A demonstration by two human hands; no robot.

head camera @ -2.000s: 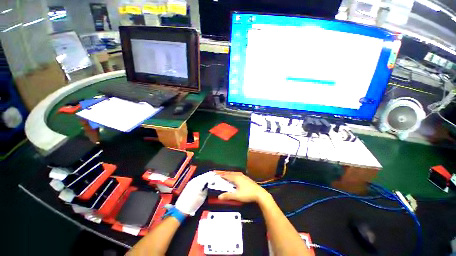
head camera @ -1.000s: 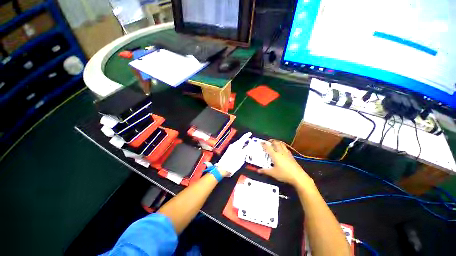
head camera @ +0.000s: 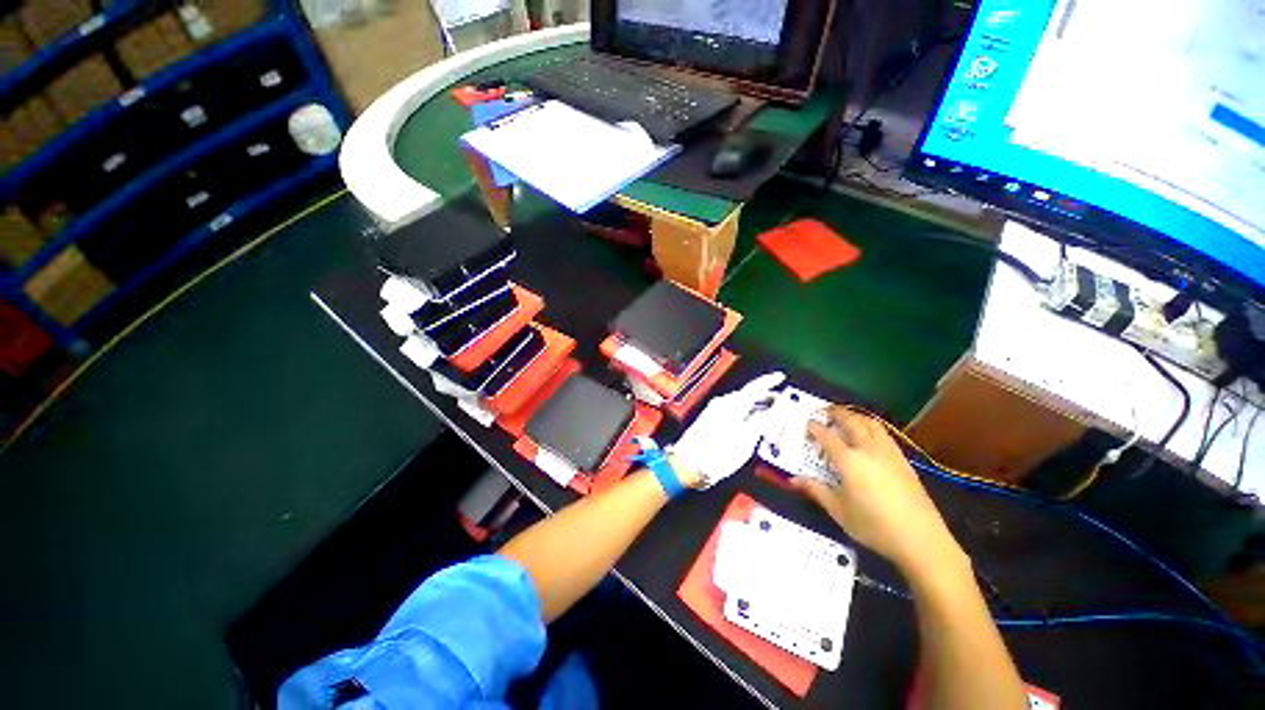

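Note:
A white electronic module (head camera: 802, 436) with dark holes lies on a red pad at the back of the black mat. My left hand (head camera: 724, 433), in a white glove with a blue wrist strap, touches its left edge. My bare right hand (head camera: 871, 479) rests on its right side, fingers on its top face. I cannot tell how firmly either hand grips. A second white module (head camera: 791, 585) lies on a red pad (head camera: 710, 566) nearer me, with a cable at its right edge. Part of another red pad shows at the bottom right.
Stacked black units (head camera: 447, 254) with red pads stand at the left, more (head camera: 669, 327) in the middle. A clipboard (head camera: 572, 150), keyboard and mouse (head camera: 739, 153) are behind. The white riser shelf (head camera: 1061, 364) and monitor stand right. Blue cables (head camera: 1110, 620) cross the mat.
The view has swung left and down, so the bench things appear further right and the monitor is more cut off. Both hands stay at the same module, the right fingers lying further over its top.

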